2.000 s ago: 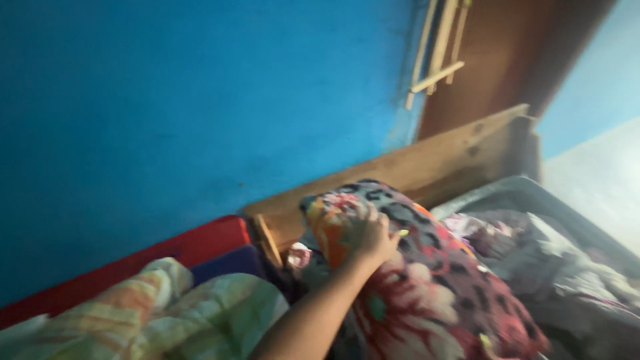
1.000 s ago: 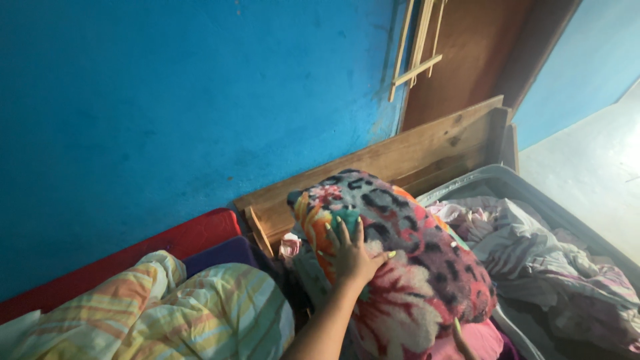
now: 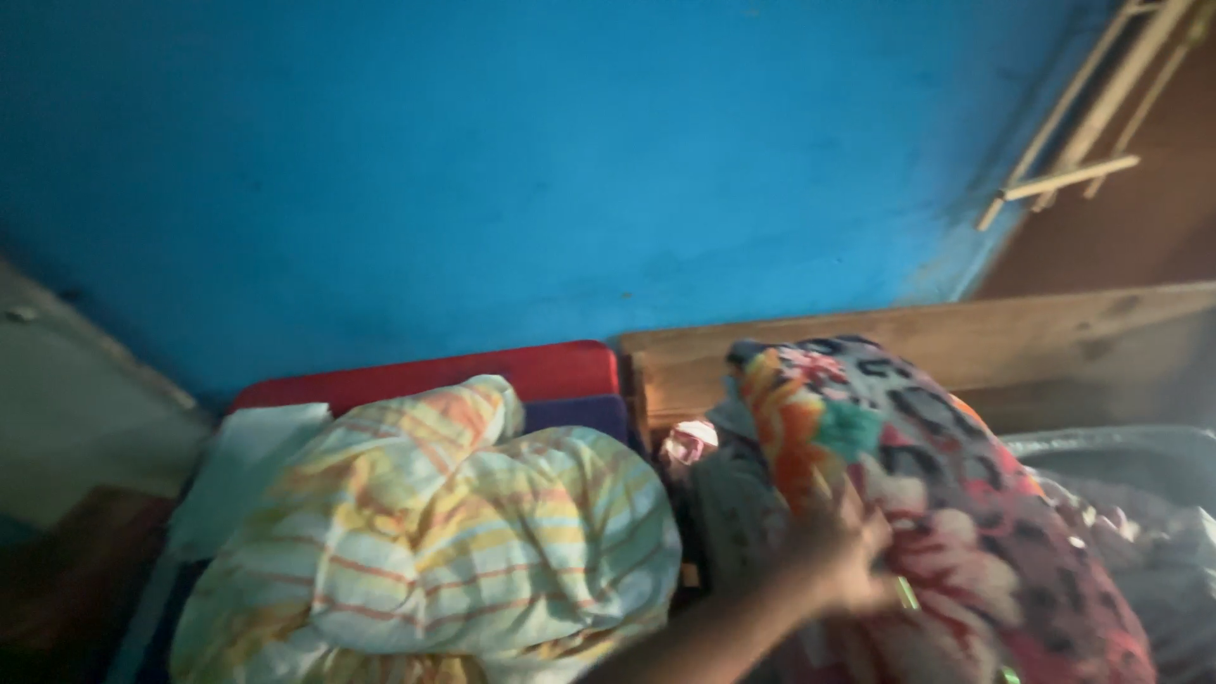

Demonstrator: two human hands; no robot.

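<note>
A folded fleece blanket (image 3: 950,513) with flower and leopard-spot print fills the lower right, standing as a thick bundle. My left hand (image 3: 841,551), blurred, lies on its left side with the fingers apart and light nails showing. Of my right hand (image 3: 1009,675) only what looks like a fingernail shows at the bottom edge, against the blanket; the rest is out of frame. To the left of my forearm sits a bunched striped cloth (image 3: 475,541) in yellow, white and orange.
A red panel (image 3: 456,375) and a purple one (image 3: 579,418) stand behind the striped cloth, against the blue wall (image 3: 570,171). A wooden board (image 3: 855,328) runs behind the blanket. At right, a grey tub (image 3: 1121,442) holds crumpled clothes (image 3: 1149,560). Wooden sticks (image 3: 1073,176) hang upper right.
The view has swung left, bringing more of the striped cloth into sight. My left hand stays at the blanket's left side. Less of my right hand shows than one second ago.
</note>
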